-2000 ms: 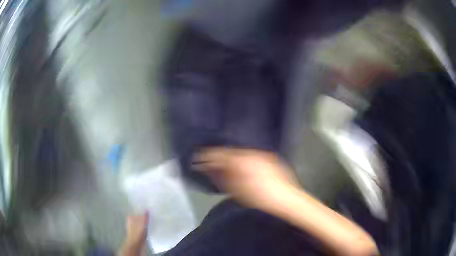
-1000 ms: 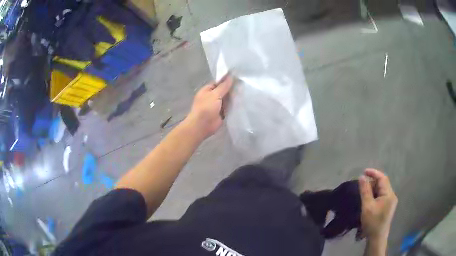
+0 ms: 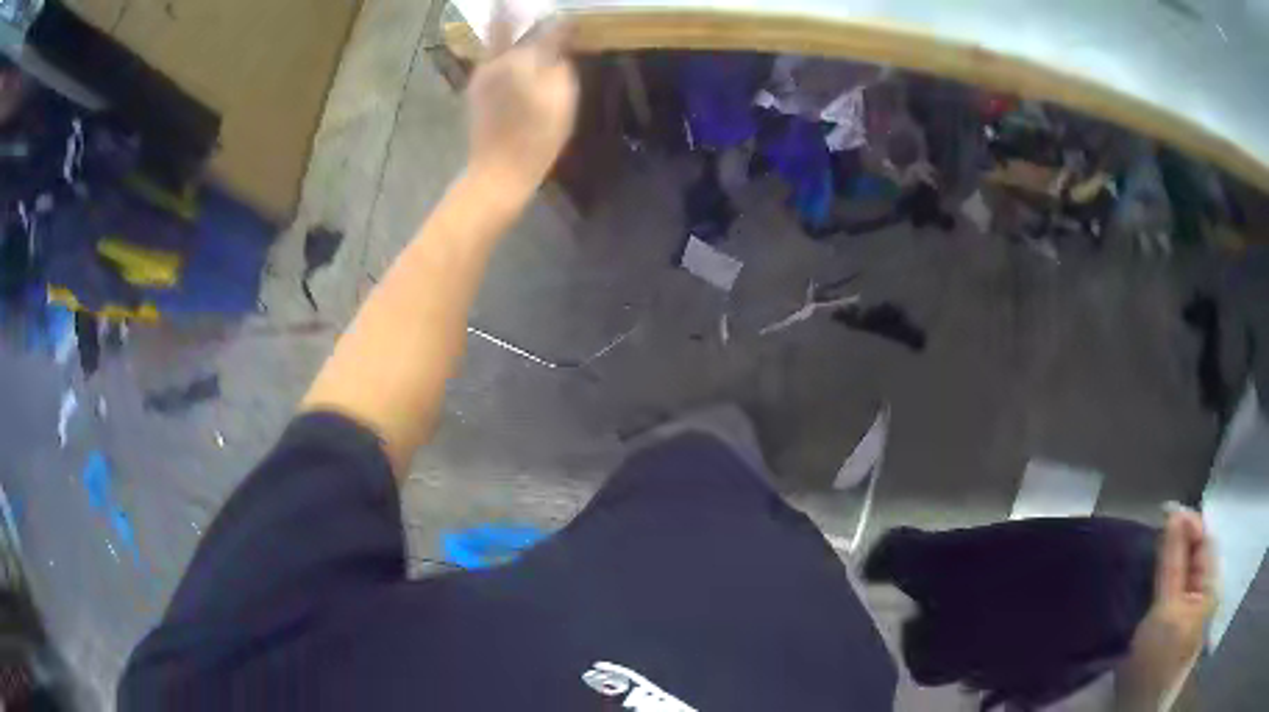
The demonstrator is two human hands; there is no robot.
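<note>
My left hand (image 3: pixel 523 104) is at the top, slightly blurred, at the wooden edge of the table (image 3: pixel 779 34). Its fingers are on white paper (image 3: pixel 480 17), of which only a small part shows at the top edge of the picture. My right hand (image 3: pixel 1180 601) is at the lower right, closed on a bunch of dark fabric (image 3: pixel 1037 598) that hangs to the left of it, above the floor. The fabric's left end is ragged.
Coloured remnants (image 3: pixel 800 153) are heaped under the table. The grey floor (image 3: pixel 585 417) bears dark scraps, white paper offcuts (image 3: pixel 713 263) and blue pieces (image 3: pixel 490 544). A blue and yellow heap (image 3: pixel 167 257) and a brown board (image 3: pixel 278 98) are at the upper left.
My left hand has moved up to the table edge with the paper, now mostly out of view. My right hand and the dark fabric are farther right. The table has come into view.
</note>
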